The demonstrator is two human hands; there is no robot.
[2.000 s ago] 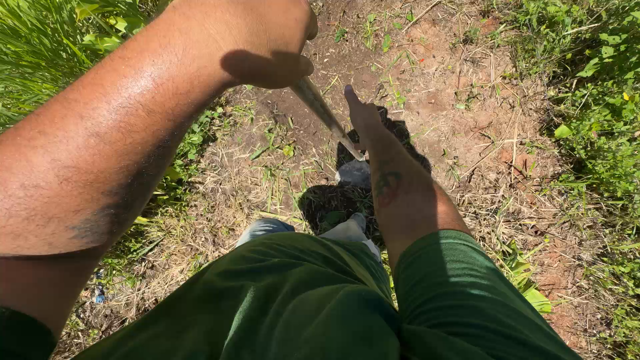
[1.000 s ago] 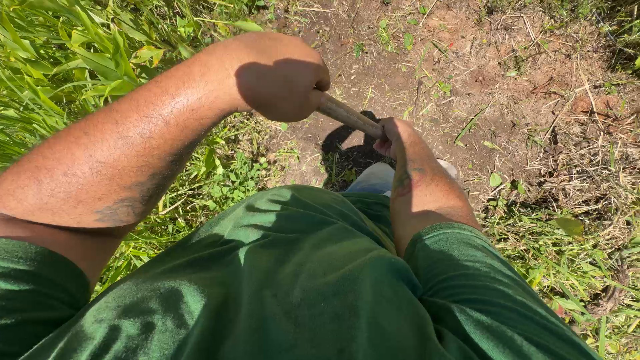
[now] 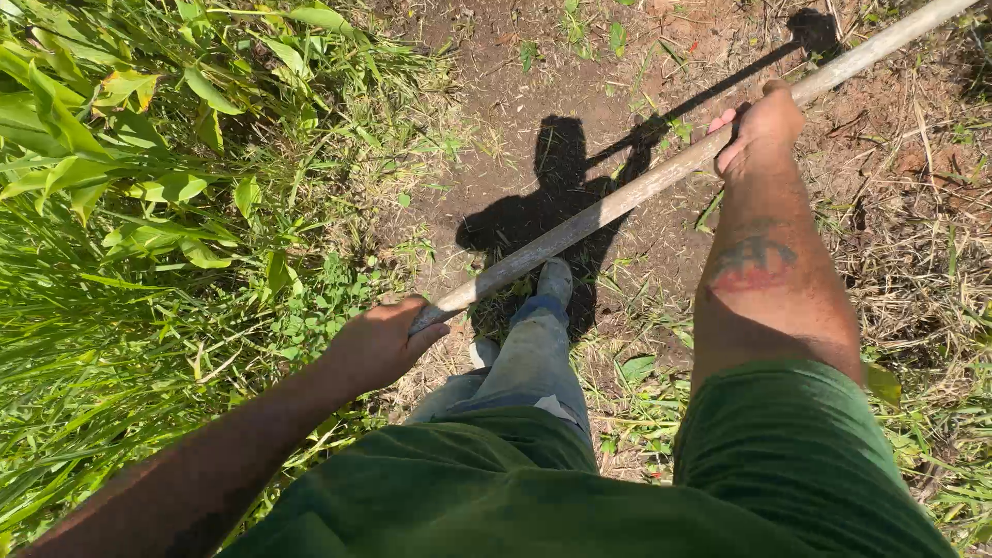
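Note:
A long wooden tool handle (image 3: 597, 217) runs slantwise across the view, from the middle left up to the top right corner. Around its lower end my left hand (image 3: 391, 341) is closed. My right hand (image 3: 759, 128) grips the shaft farther up, to the right of my body. The far end lies outside the frame, so the tool's head is hidden. Its shadow on the ground ends in a dark, blocky shape (image 3: 814, 32) at the top right.
Tall green grass and broad-leaved plants (image 3: 155, 186) fill the left side. My shoe (image 3: 556, 280) stands on a bare dirt path (image 3: 480, 116) with short weeds. Dry cut grass (image 3: 914, 287) lies along the right.
My hands have moved far apart along the handle; one second ago they were closer together over the path. The handle now extends to the upper right.

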